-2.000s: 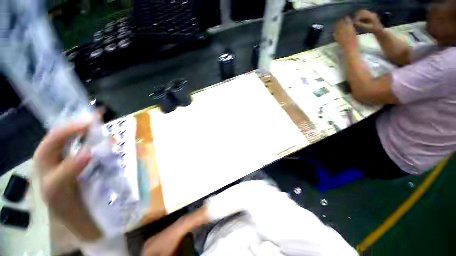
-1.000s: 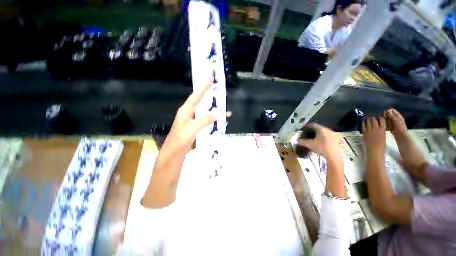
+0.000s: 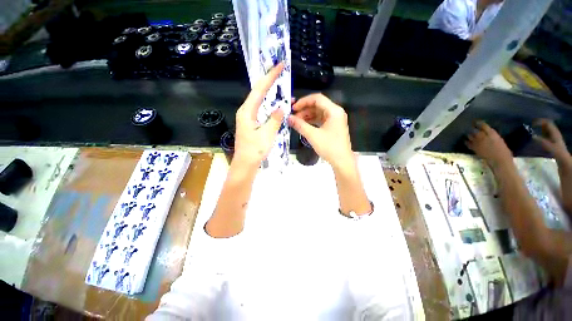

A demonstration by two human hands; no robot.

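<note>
A long white sticker strip (image 3: 271,44) with dark figures stands upright in front of me. My left hand (image 3: 258,128) holds it from the left, fingers along its face. My right hand (image 3: 321,125) is at the strip's right edge, thumb and fingertips pinched together there; whether a sticker is between them is too small to tell. A black cylinder unit (image 3: 307,152) stands below my right hand, partly hidden, and another (image 3: 227,142) is partly behind my left forearm. The stack of label sheets (image 3: 139,219) lies on the bench at the left.
The dark conveyor belt (image 3: 182,100) crosses beyond the bench and carries black units, one with a white-and-blue top (image 3: 145,119). Trays of units (image 3: 204,41) are behind it. A pale perforated post (image 3: 464,81) rises at right, beside a neighbour's forearms (image 3: 520,207). Two black units lie far left.
My right hand has moved left from the post's foot, where it held a dark unit, to the strip's edge. The view has shifted, and the post and the label stack appear further right.
</note>
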